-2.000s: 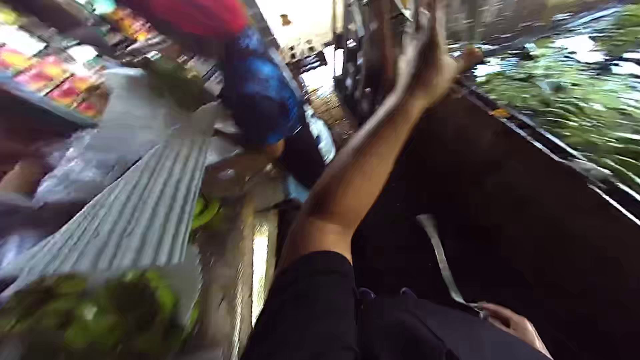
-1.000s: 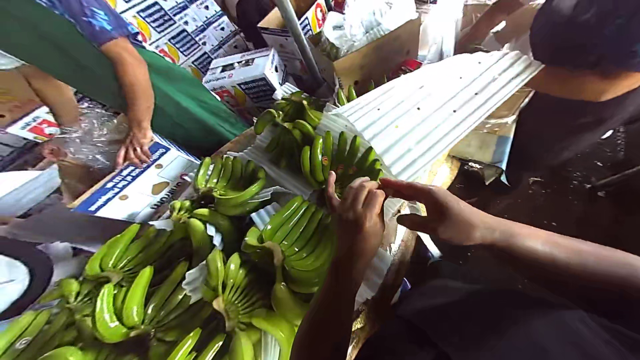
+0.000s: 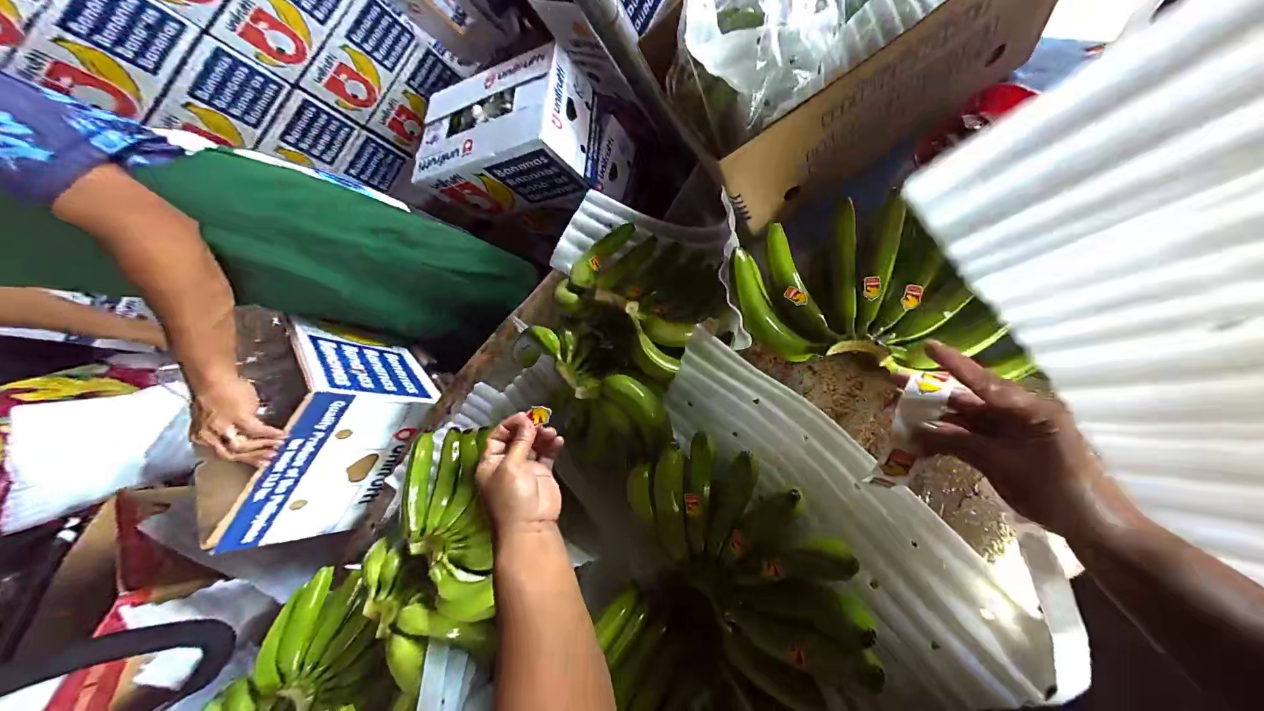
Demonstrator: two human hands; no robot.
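My left hand pinches a small red and yellow sticker between thumb and fingertips, over a hand of green bananas. In my right hand is a strip of stickers on white backing that hangs down. Its index finger reaches toward the crown of a stickered banana hand. Between my hands, more stickered green bananas lie beside a ribbed white foam sheet.
At the left, a co-worker's hand rests on a banana carton. Stacked cartons stand behind a green apron or cloth. An open cardboard box is at the top. A large foam sheet covers the upper right.
My hands, close together over the bananas one second ago, are now wide apart. The left one now shows a sticker and the right one a sticker strip.
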